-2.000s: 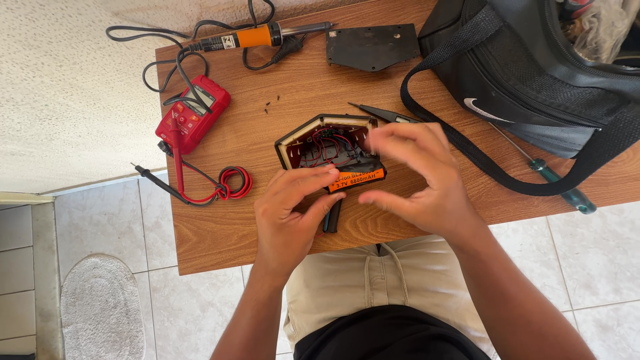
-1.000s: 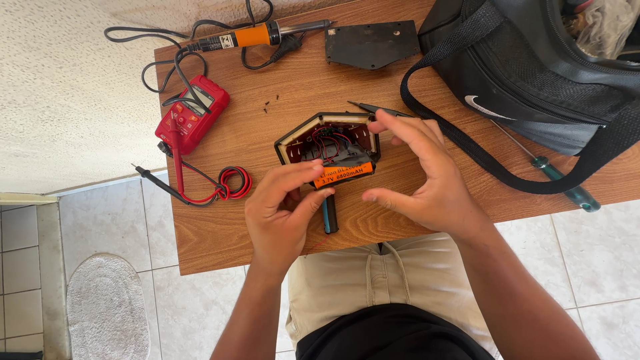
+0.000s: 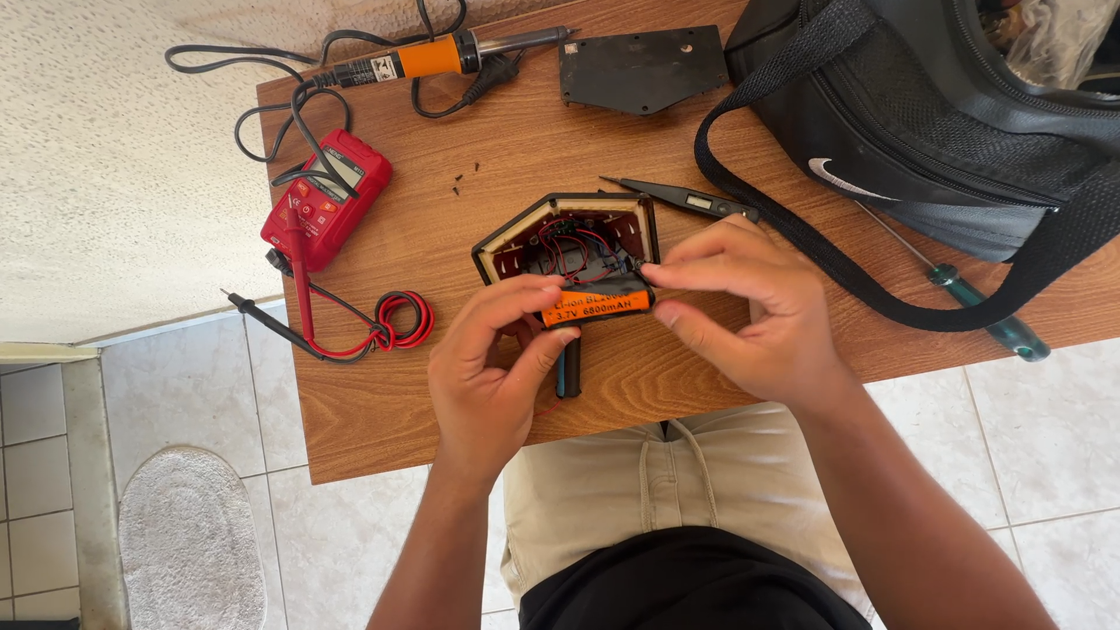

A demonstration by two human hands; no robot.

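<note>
My left hand (image 3: 499, 367) pinches the left end of an orange lithium-ion battery cell (image 3: 597, 306) between thumb and fingers. At the cell's right end, my right hand (image 3: 744, 306) has its fingertips on or very near it, thumb and index finger apart; whether it grips is unclear. Just behind the cell lies an angular dark housing (image 3: 564, 199) with a pale inner rim, its inside showing red and black wires (image 3: 569, 249). Below the cell, a black and blue cylindrical thing (image 3: 569, 367) rests on the wooden table (image 3: 385, 429), partly hidden by my left hand.
A red digital multimeter (image 3: 328, 201) with coiled leads lies left, a soldering iron (image 3: 429, 59) behind it. Farther back are a black cover plate (image 3: 643, 70) and small screws (image 3: 457, 179). A pen-like tester (image 3: 691, 199), green-handled screwdriver (image 3: 989, 311) and black bag (image 3: 919, 131) occupy the right.
The cell has shifted slightly from its place one second ago, with my left hand still on it. My right hand's fingertips have come in to the cell's right end.
</note>
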